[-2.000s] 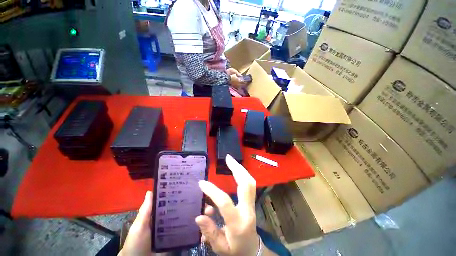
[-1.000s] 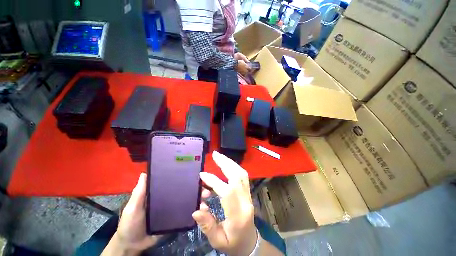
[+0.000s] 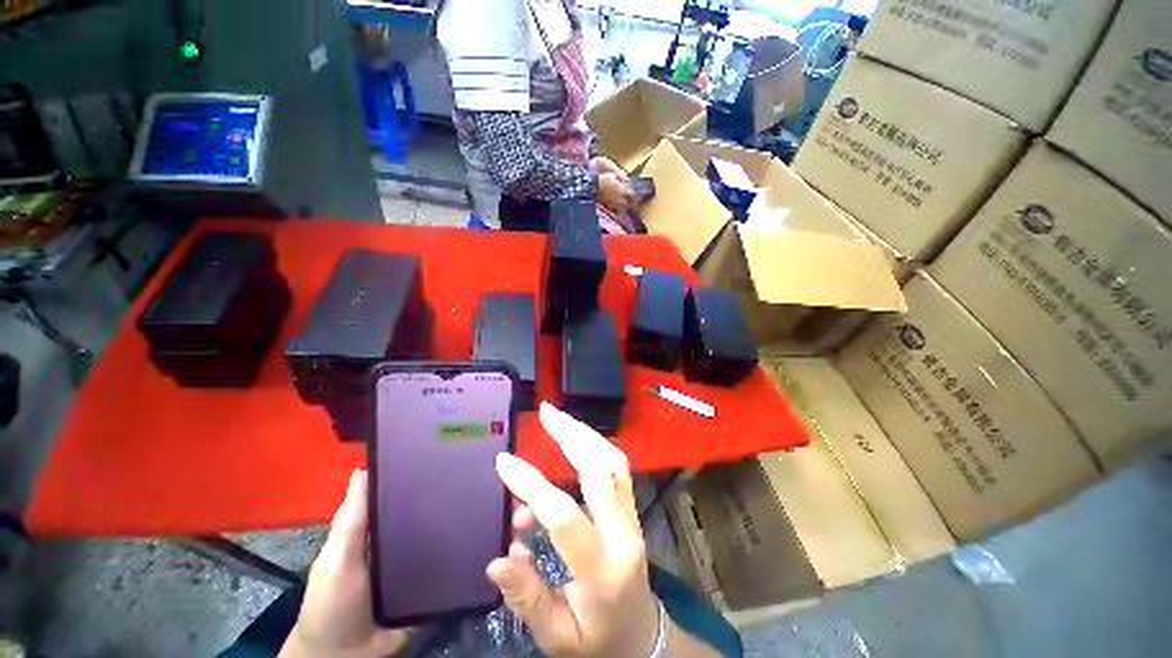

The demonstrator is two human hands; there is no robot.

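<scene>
A smartphone point(image 3: 440, 514) stands upright in front of me, its pinkish screen lit with one green message bubble near the top. My left hand point(image 3: 337, 578) holds it by its left side and lower part. My right hand point(image 3: 578, 540) is at the phone's right edge with its fingers apart and bent; the index fingertip is close to the screen's right side. Whether a fingertip touches the phone I cannot tell. The part of my left hand behind the phone is hidden.
Stacks of black boxes point(image 3: 354, 309) stand on the red table point(image 3: 154, 476), with a thin white strip point(image 3: 681, 401) near its right edge. A person point(image 3: 527, 154) stands behind beside an open carton point(image 3: 823, 273). Large sealed cartons point(image 3: 1028, 270) are stacked at right. A blue-screened machine point(image 3: 199, 139) is at left.
Since two seconds ago the phone screen has changed from a chat list to a single chat with a green bubble. The camera view has shifted slightly. Both hands remain at the phone.
</scene>
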